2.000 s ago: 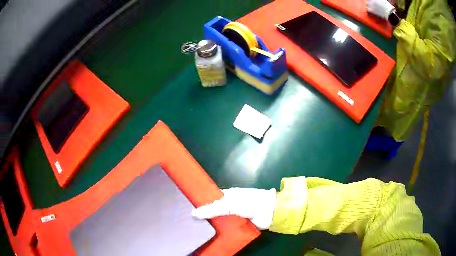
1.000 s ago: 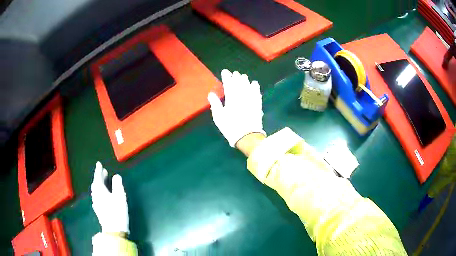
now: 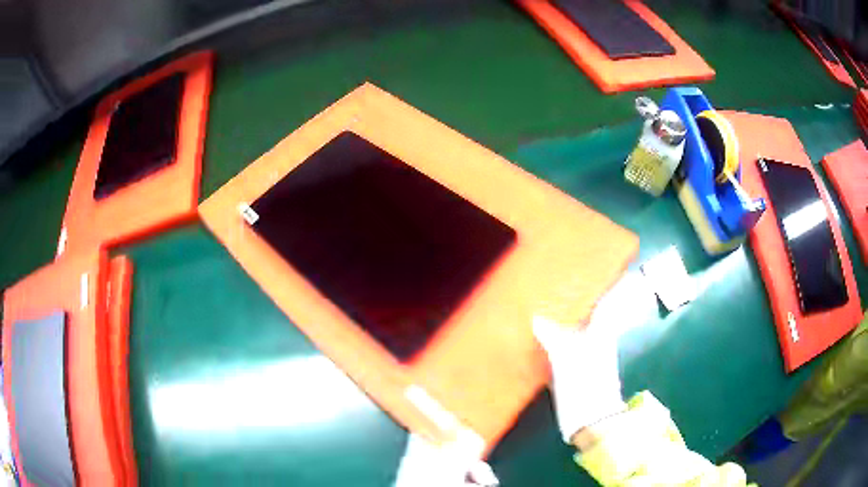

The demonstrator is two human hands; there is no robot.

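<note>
A black tablet, screen side up, lies on an orange foam pad in front of me. A small white label sits at the tablet's left corner. My gloved right hand grips the pad's right near edge, with the thumb on top. My gloved left hand is at the pad's near corner, by its white label, and is partly cut off by the bottom edge. Both gloves are overexposed. The fingers under the pad are hidden.
A blue tape dispenser, a small bottle and a white cloth are at right. Other pads with tablets lie at left, near left, rear and right. A yellow-green sleeve shows at the right edge.
My hands were apart and empty over the mat; now both are at the foam pad. The pad with the black tablet has come nearer and turned. The view has shifted left.
</note>
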